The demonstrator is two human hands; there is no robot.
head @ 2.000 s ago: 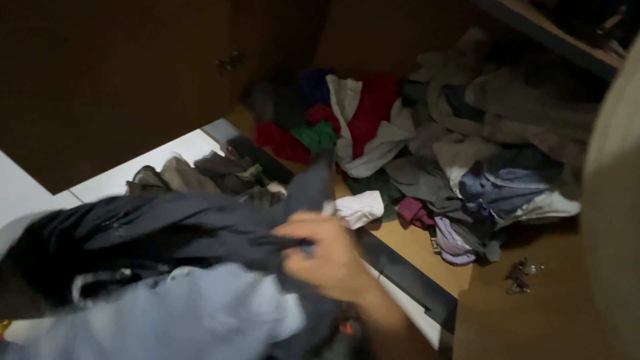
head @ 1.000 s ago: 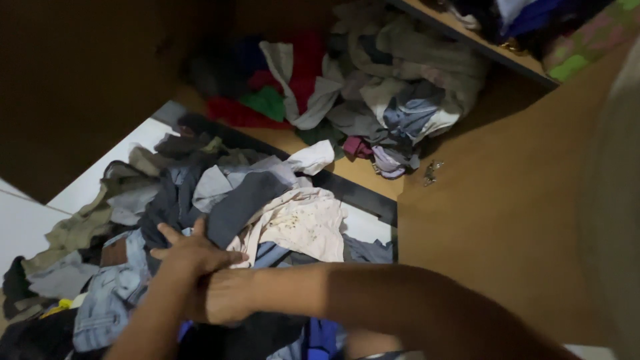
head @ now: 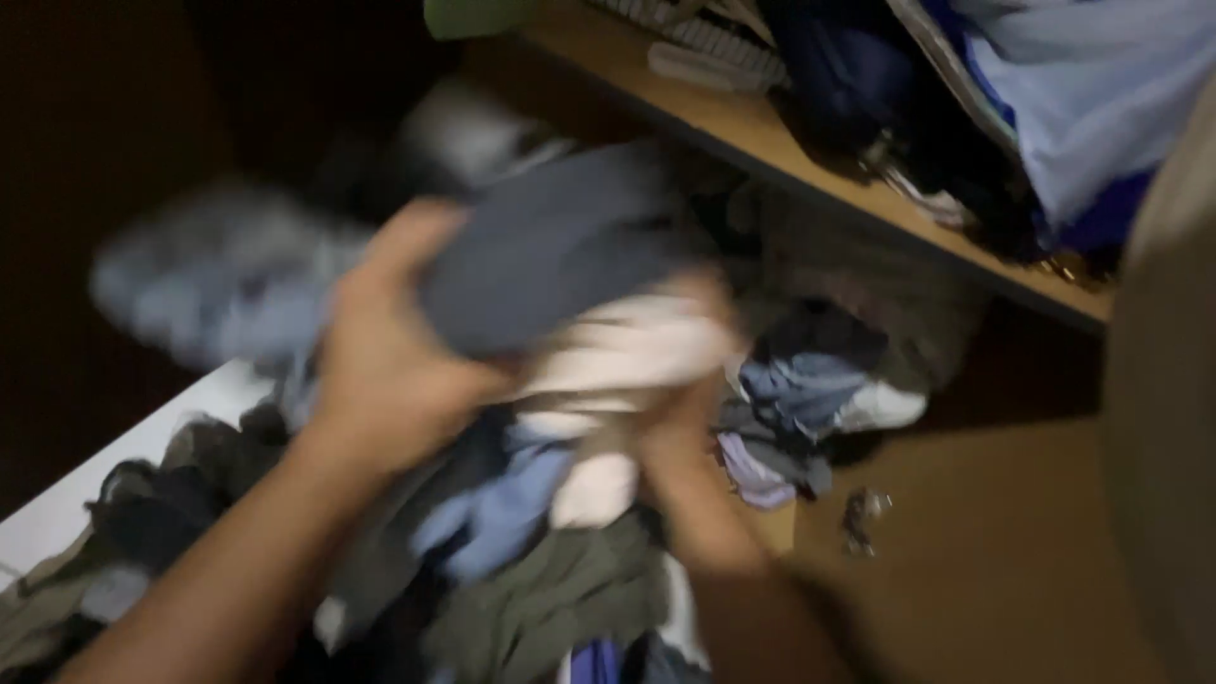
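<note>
My left hand [head: 389, 351] and my right hand [head: 684, 380] grip a bundle of clothes between them, blurred by motion. A dark grey garment [head: 541, 256] lies on top of the bundle, with a cream garment [head: 617, 351] beside it near my right hand. Blue cloth [head: 513, 513] hangs below the cream one. Blurred light blue and grey cloth [head: 228, 285] sticks out to the left, beyond my left hand. Beneath the bundle is a heap of clothes with an olive garment [head: 560, 589]. The fingers of my right hand are partly hidden by the cloth.
A wooden shelf [head: 807, 157] holding dark and light blue clothes [head: 1092, 104] crosses the upper right. Under it, more clothes [head: 807, 380] lie in the cabinet. A cabinet door [head: 978, 560] with a metal hinge [head: 863, 521] stands at right. White tile floor [head: 142, 437] shows at left.
Both hands, low on the heap a second ago, are now raised toward the cabinet with a bundle that includes the dark grey and cream garments. The view has shifted, showing more of the shelf.
</note>
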